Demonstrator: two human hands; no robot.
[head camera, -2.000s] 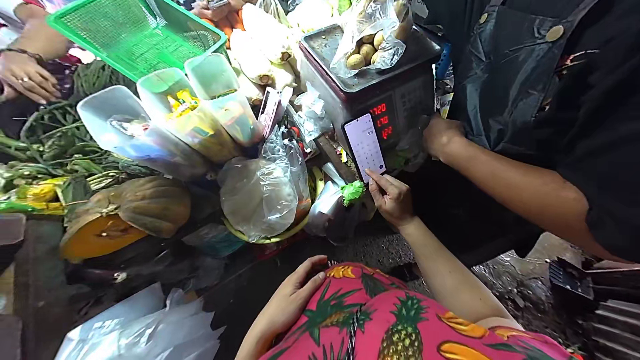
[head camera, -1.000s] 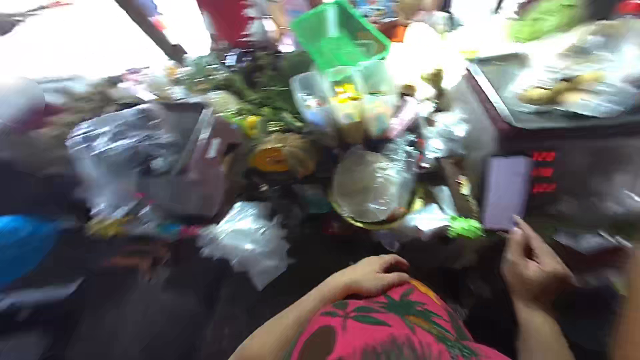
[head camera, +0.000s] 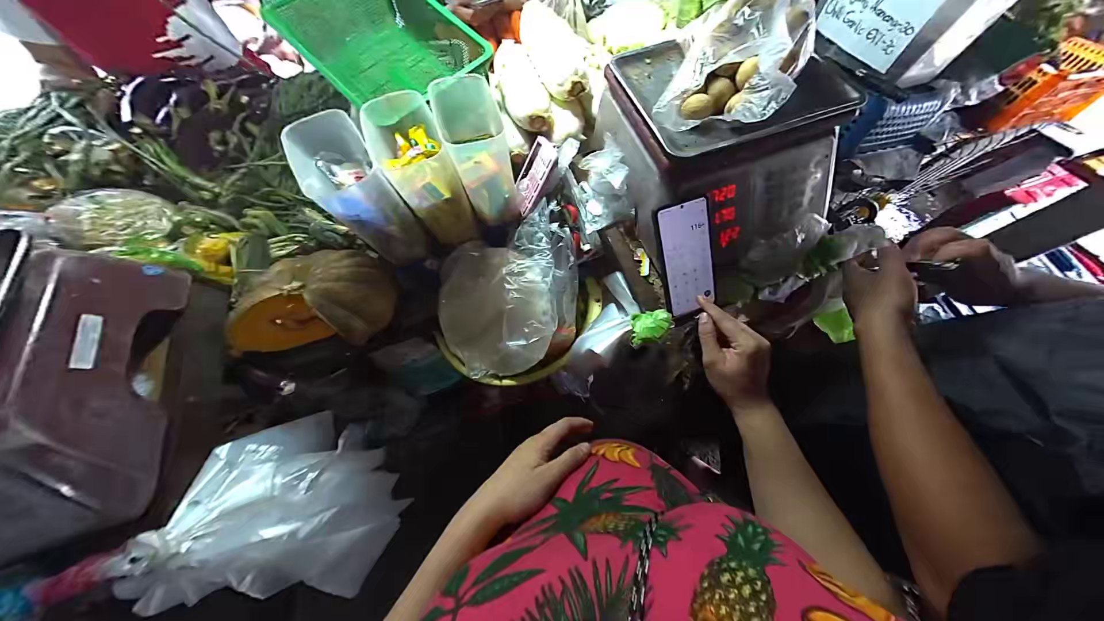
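Note:
My right hand (head camera: 735, 352) touches the lower end of a smartphone (head camera: 686, 257) with thumb and index finger. The phone shows a calculator-like keypad and leans upright against the front of a digital scale (head camera: 759, 194) with red figures. On the scale's metal pan lies a clear plastic bag (head camera: 780, 73) of small round brown produce (head camera: 723, 90). My left hand (head camera: 539, 473) rests empty on the pink fruit-print clothing (head camera: 604, 552), its fingers slightly apart. A yellow-rimmed basket (head camera: 517, 378) with clear plastic bags (head camera: 500, 310) in it stands left of the phone.
A cut pumpkin (head camera: 315, 297), clear plastic containers (head camera: 414, 164), a green basket (head camera: 371, 43) and leafy vegetables (head camera: 190, 155) lie on the left. A stack of plastic bags (head camera: 276, 509) hangs at lower left, near a brown scale (head camera: 78, 379). Another person's hands (head camera: 888, 280) hold greens at right.
The view has swung left and back. The other person's hands now show at right with greens; two seconds ago one hand was beside the scale. My right hand stays at the phone.

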